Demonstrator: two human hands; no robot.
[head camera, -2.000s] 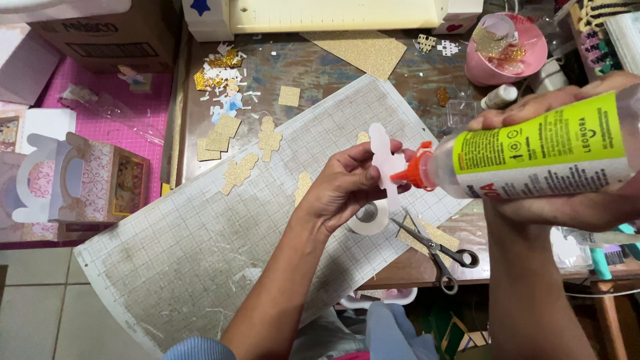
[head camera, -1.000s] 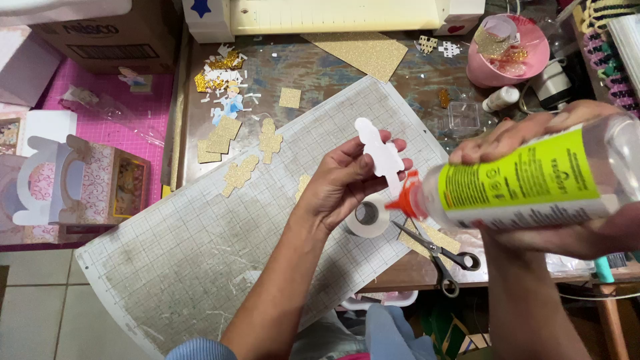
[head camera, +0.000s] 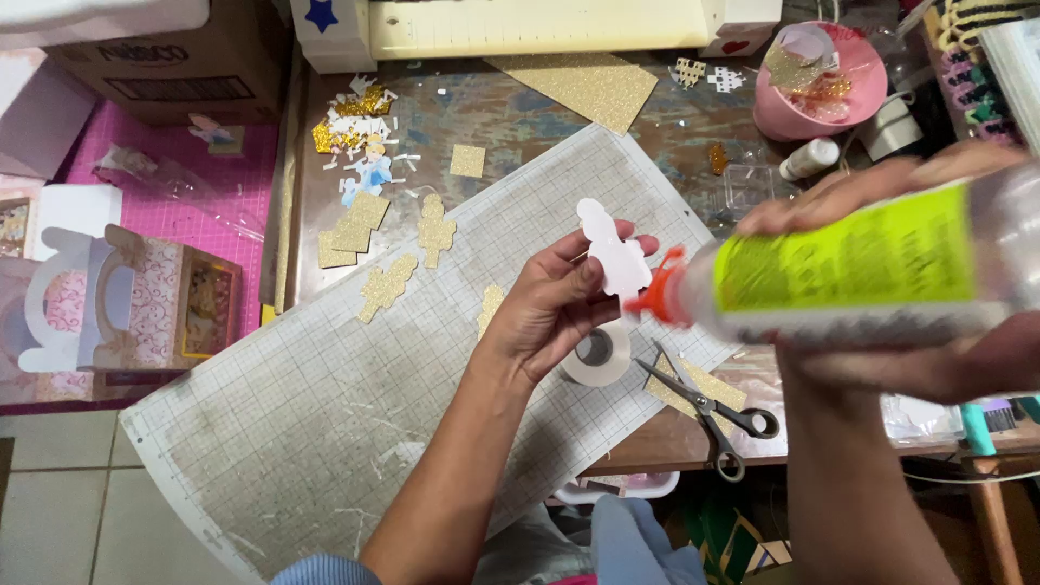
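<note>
My left hand (head camera: 569, 296) holds a white paper cutout (head camera: 615, 256) with scalloped edges between thumb and fingers, above the gridded cutting mat (head camera: 325, 406). In my right hand (head camera: 902, 268) is a large clear glue bottle (head camera: 853, 260) with a green label, tilted so its red nozzle (head camera: 660, 292) points at the cutout's lower end. Motion blurs the bottle, and whether the nozzle touches the paper cannot be told. Under my left hand lies a roll of white tape (head camera: 609, 366). Gold glitter cutouts (head camera: 436, 231) rest on the mat's left part, with another partly hidden by my left wrist.
Open scissors (head camera: 703, 402) lie on a gold glitter scrap at the mat's right edge. A pink cup (head camera: 821, 97) and small white bottle (head camera: 810, 158) stand at back right. Gold squares (head camera: 353, 227) and paper bits are at back left, near a decorated paper box (head camera: 162, 317).
The nozzle was over the middle of the cutout two seconds ago; it moved down toward the cutout's lower end. My left hand has turned the cutout's white face more toward the camera.
</note>
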